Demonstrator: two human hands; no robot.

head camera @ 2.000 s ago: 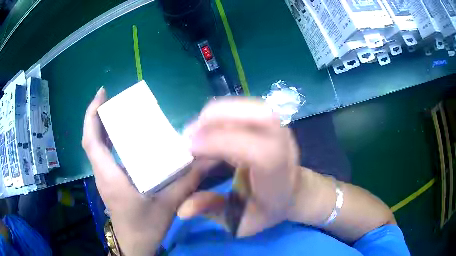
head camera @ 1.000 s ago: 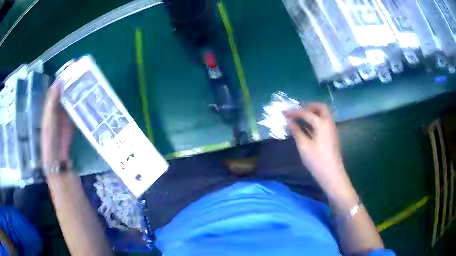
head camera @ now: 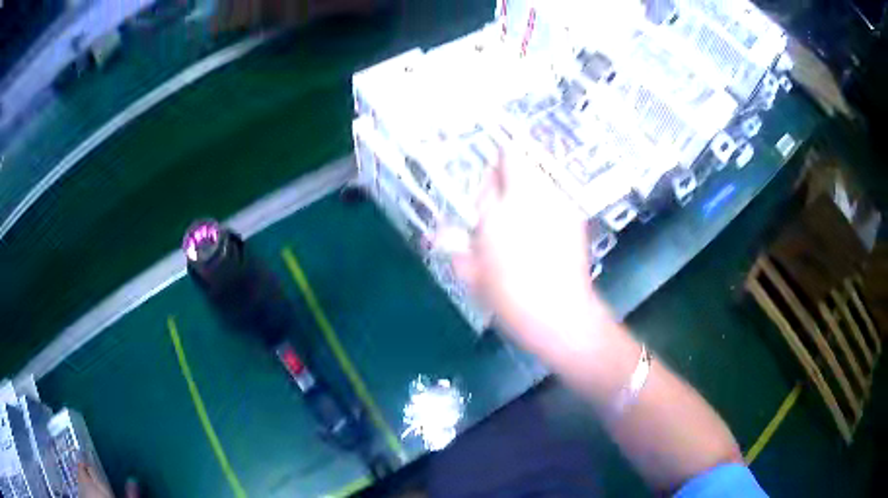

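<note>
The right-hand group of white retail boxes (head camera: 584, 126) lies stacked on the bench, hang tabs toward the front edge. My right hand (head camera: 536, 258) is over the near left boxes of this group, thumb and fingers apart. It is blurred and overexposed, so a firm grip cannot be made out, and no blade shows. My left hand (head camera: 94, 483) is small and cut off by the bottom edge at the far left, beside the left-hand box group (head camera: 39, 447). Whether it holds a box cannot be seen.
A black hot air gun (head camera: 248, 297) with a pink-lit end lies between yellow-green tape lines (head camera: 326, 336). A crumpled whitish waste heap (head camera: 434, 413) is near the bench's front edge. A wooden pallet (head camera: 803, 340) and a brown carton (head camera: 828, 219) stand on the floor at right.
The view has turned right. My right hand has moved from the waste heap to the right-hand boxes. My left hand, which held a box, is now at the lower left edge beside the left-hand boxes.
</note>
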